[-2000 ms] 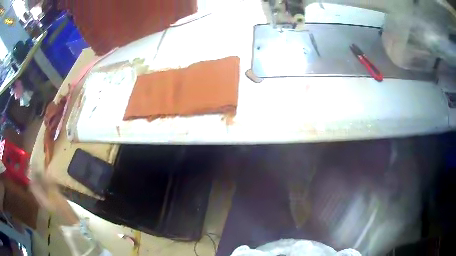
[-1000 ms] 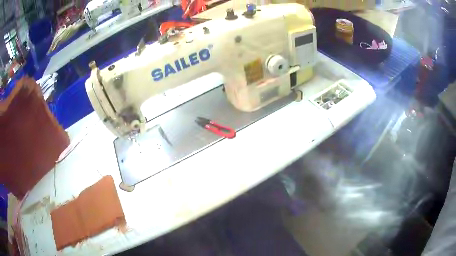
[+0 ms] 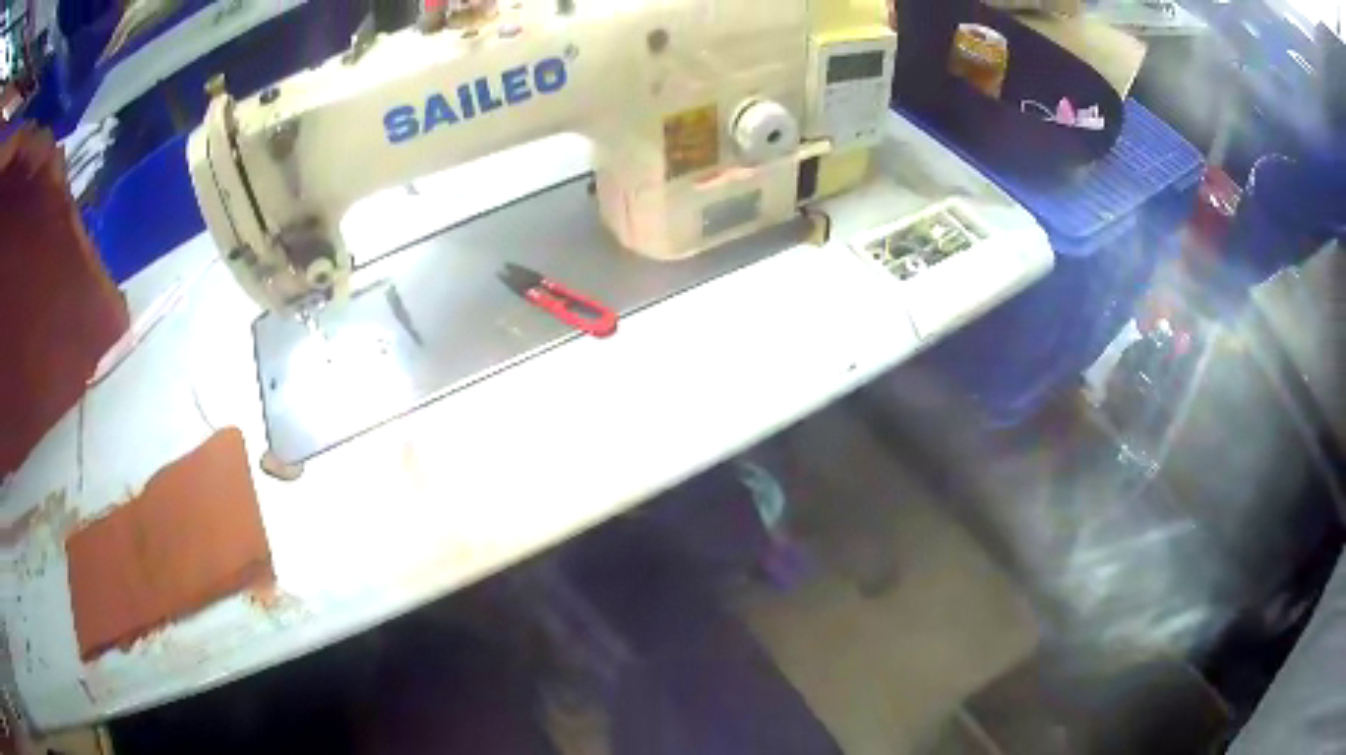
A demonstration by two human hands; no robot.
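Note:
No hand of mine shows in the head view. A cream sewing machine [image 3: 650, 103] with blue SAILEO lettering stands on the white table, its needle light shining on the grey metal bed [image 3: 473, 317]. Thread snips [image 3: 568, 305] with red handles and dark blades lie on the bed, blades pointing to the upper left. A folded rust-orange fabric piece [image 3: 174, 543] with frayed edges lies near the table's front left. A darker rust-red fabric stack [image 3: 56, 303] is at the back left, cut off by the picture's edge.
A parts tray [image 3: 923, 244] with small metal bits is set into the table's right end. Beyond are a blue basket [image 3: 1100, 192], a dark round surface with a gold-brown spool-like thing [image 3: 977, 59], and blurred shiny items at right. A brown cardboard-like surface [image 3: 886, 590] lies below the table.
The view has swung right and slightly down from the table's left part; the phone seen earlier is out of view. The fabric pieces and snips keep their places on the table.

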